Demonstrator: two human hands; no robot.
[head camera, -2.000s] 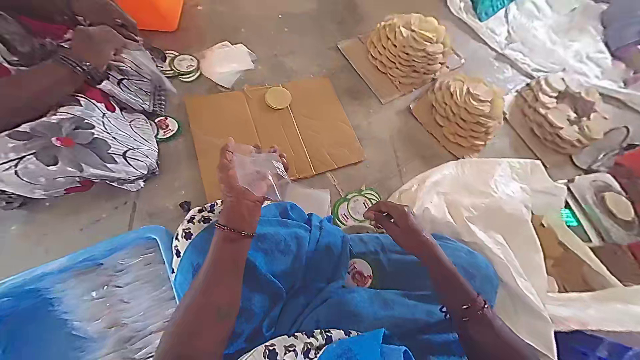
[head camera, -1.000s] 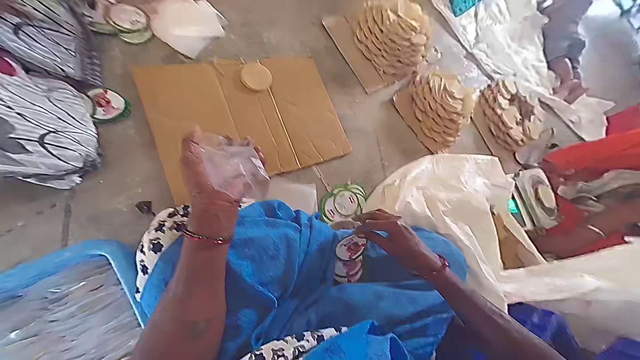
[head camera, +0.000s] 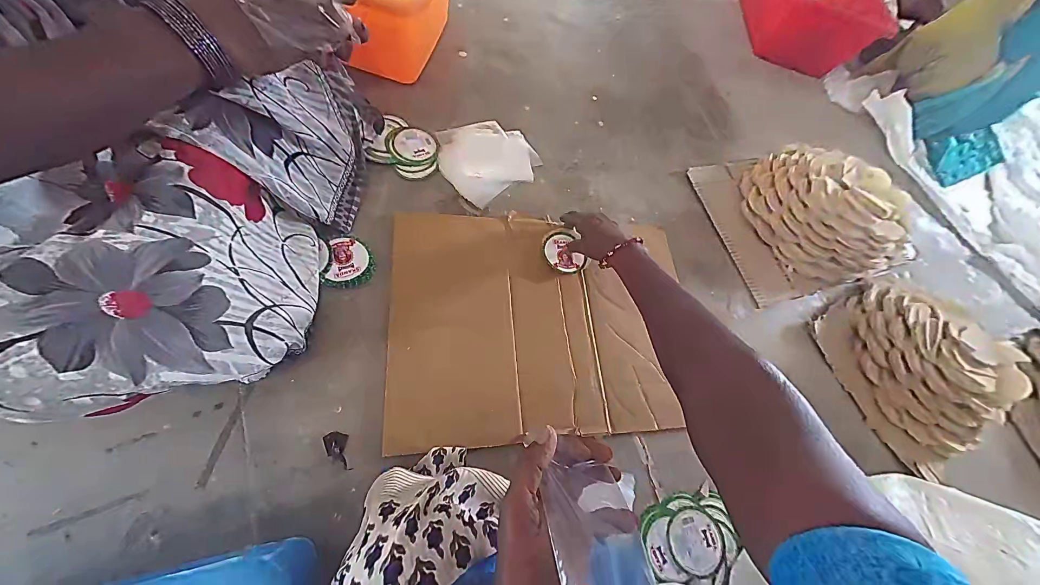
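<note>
My right hand (head camera: 597, 236) reaches over the far part of a flat brown cardboard sheet (head camera: 455, 325), its fingers on a round printed label (head camera: 563, 251). What lies under the label is mostly hidden. My left hand (head camera: 561, 463) is at the near edge of the cardboard, holding a clear plastic bag (head camera: 597, 512). A pile of round green-edged labels (head camera: 695, 540) lies close to my lap, right of the left hand.
Stacks of thin round discs stand on cardboard at the right (head camera: 829, 215) (head camera: 934, 374). Another person's arm (head camera: 106, 73) and patterned cloth (head camera: 244, 325) are at the left, near more labels (head camera: 413, 146) and white sheets (head camera: 487, 158). A blue tub (head camera: 236, 565) is at bottom left.
My right hand has moved from beside the label pile to the far part of the cardboard. A printed label is now where the plain round disc showed before. The view has shifted.
</note>
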